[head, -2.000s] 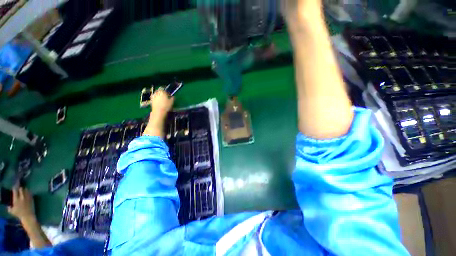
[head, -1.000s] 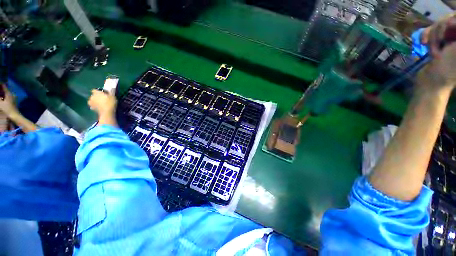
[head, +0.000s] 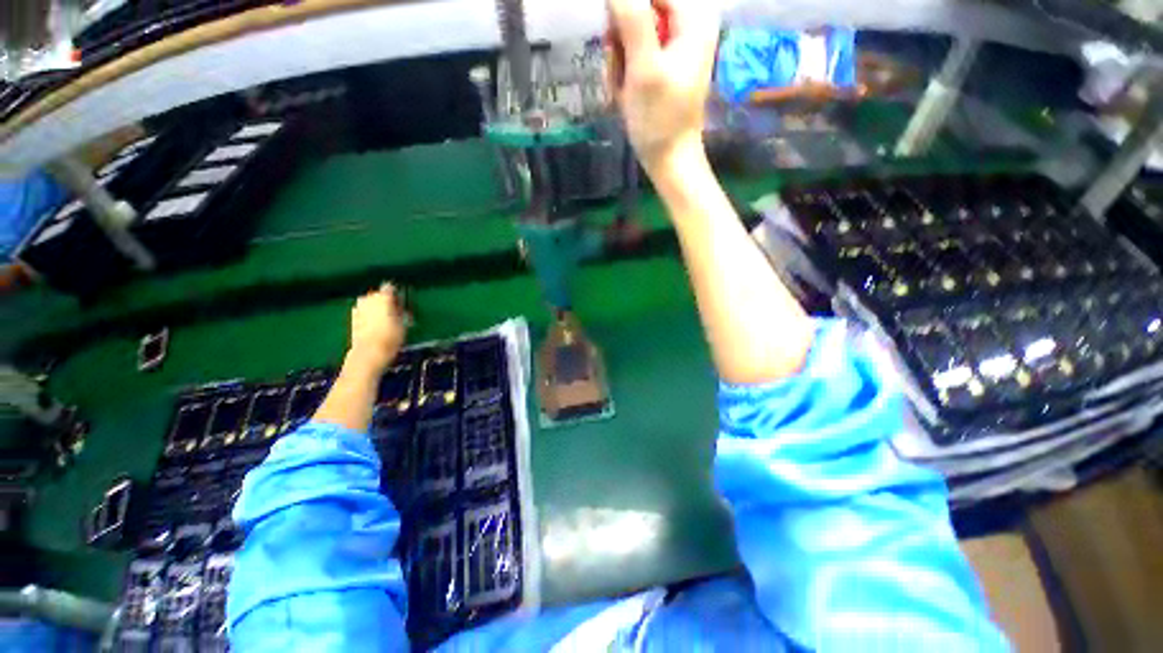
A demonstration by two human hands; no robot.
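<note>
My right hand (head: pixel 666 79) is raised at the top, closed around the red knob of the press lever; a bit of red shows between the fingers. The green press (head: pixel 555 249) stands at centre, its ram over the brown fixture (head: pixel 571 376), where no separate housing can be made out. My left hand (head: pixel 379 328) is just beyond the back edge of the black blister tray (head: pixel 440 449). A small dark shape shows at its blurred fingertips; whether it is gripped cannot be told. The tray's pockets hold dark phone housings, some with gold edges.
Stacked black trays (head: pixel 982 300) with white interleaf sheets stand at right, above cardboard boxes (head: pixel 1097 549). Loose phone pieces lie on the mat at left, one farther back (head: pixel 153 347) and one nearer (head: pixel 110 510). A white-edged shelf (head: pixel 319 66) crosses the top. Another person's blue sleeve shows beyond.
The view has swung right and up since one second ago. My left hand has moved from the tray's left side, where it held a pale-faced piece, to behind the tray. My right hand stays on the lever.
</note>
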